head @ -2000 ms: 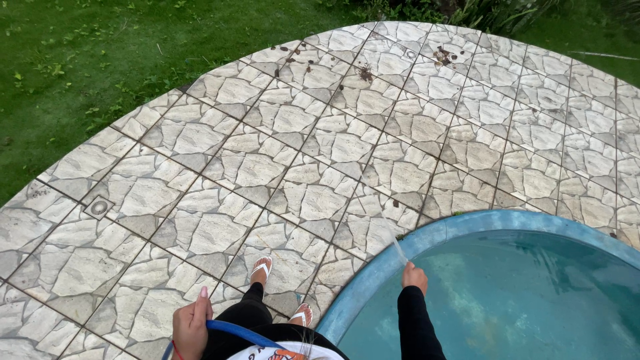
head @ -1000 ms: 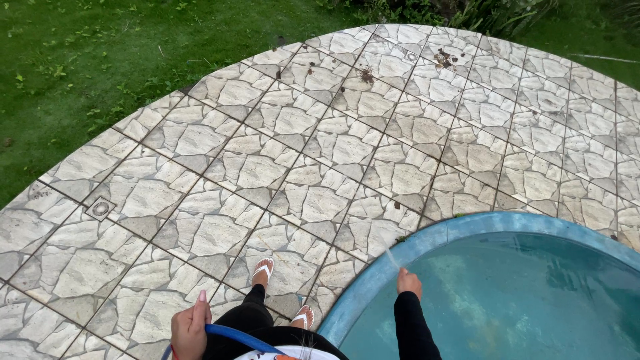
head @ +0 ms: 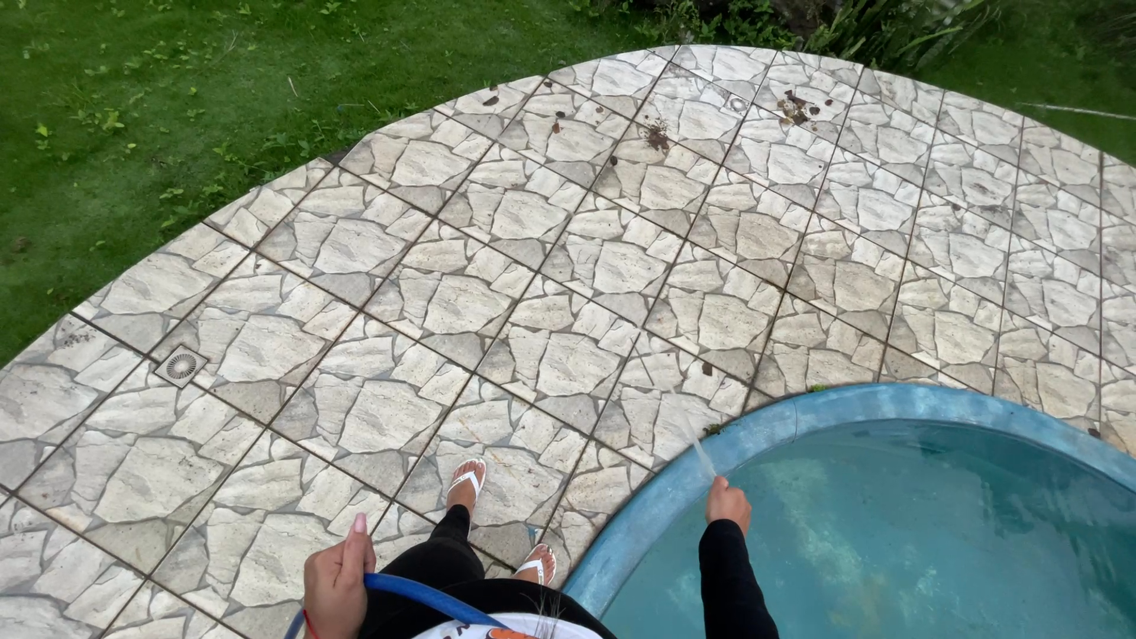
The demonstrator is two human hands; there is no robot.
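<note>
My left hand [head: 337,581], at the lower left, is closed around a blue hose [head: 435,599] that crosses in front of my waist. Its thumb points up and a red string circles the wrist. My right hand [head: 729,506] is shut over the pool's edge, in a black sleeve. A pale, translucent stream [head: 698,444] comes from that fist toward the stone-patterned tiles [head: 612,266]; whether the fist holds the hose's end is hidden. Brown debris [head: 796,108] lies on the tiles near the far edge, with a smaller dirt patch [head: 656,135] to its left.
The blue pool rim [head: 799,417] curves on my right around greenish water [head: 887,532]. My feet in white flip-flops [head: 467,479] stand on the tiles beside it. A square floor drain [head: 181,365] is at left. Grass [head: 177,115] and leafy plants [head: 896,31] border the paving.
My right hand has shifted slightly left since the first frame, and the pale stream moved with it. My left hand still grips the blue hose.
</note>
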